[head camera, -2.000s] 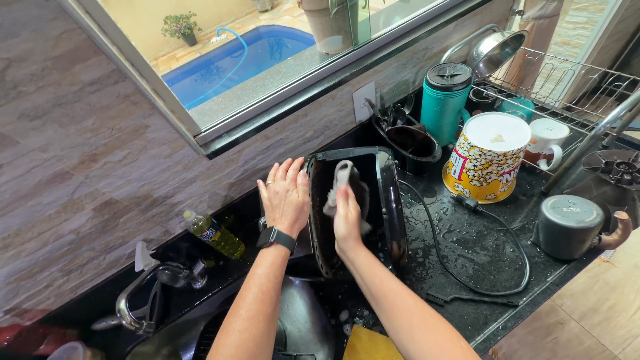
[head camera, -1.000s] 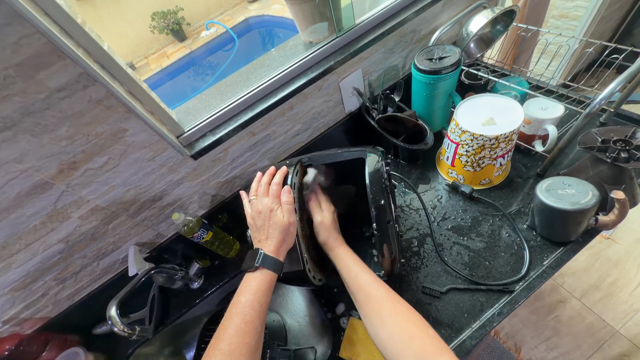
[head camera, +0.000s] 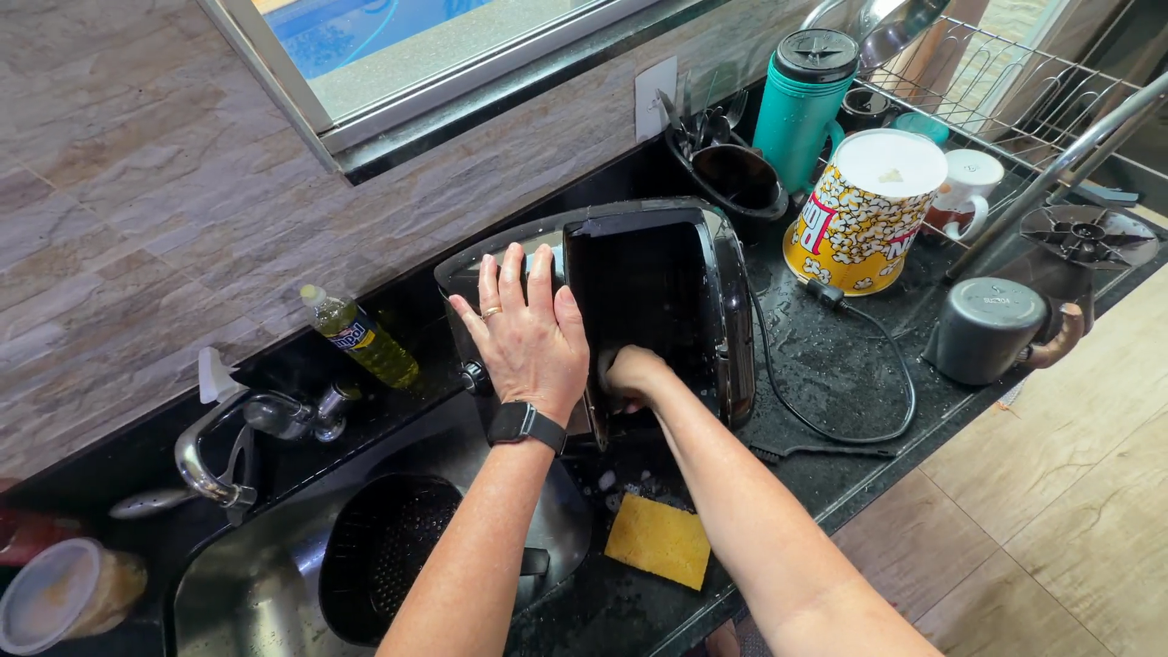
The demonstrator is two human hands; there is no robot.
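Note:
A black air fryer body (head camera: 737, 301) lies on its side on the counter, its hollow facing me. My left hand (head camera: 534, 342), with a ring and a dark watch, rests spread over its glossy outer panel. My right hand (head camera: 634, 376) reaches into the hollow near the lower left edge, fingers curled and partly hidden; a small pale bit shows at the fingers, too little to name. A yellow sponge cloth (head camera: 659, 540) lies on the counter between my forearms. In the steel sink (head camera: 246, 584) sits the black perforated fryer basket (head camera: 392, 547).
A chrome faucet (head camera: 205, 456) and a bottle of yellow-green liquid (head camera: 370, 338) stand left. A power cord (head camera: 858, 438) curls on the wet counter at right, near a popcorn bucket (head camera: 862, 214), teal jug (head camera: 798, 109), dark pot (head camera: 990, 328) and wire dish rack (head camera: 1031, 100). A plastic tub (head camera: 59, 593) is lower left.
My right hand has moved lower inside the fryer body. Two seconds ago it plainly held a pale cloth there. My left hand has stayed on the body, which now shows more of its outer panel.

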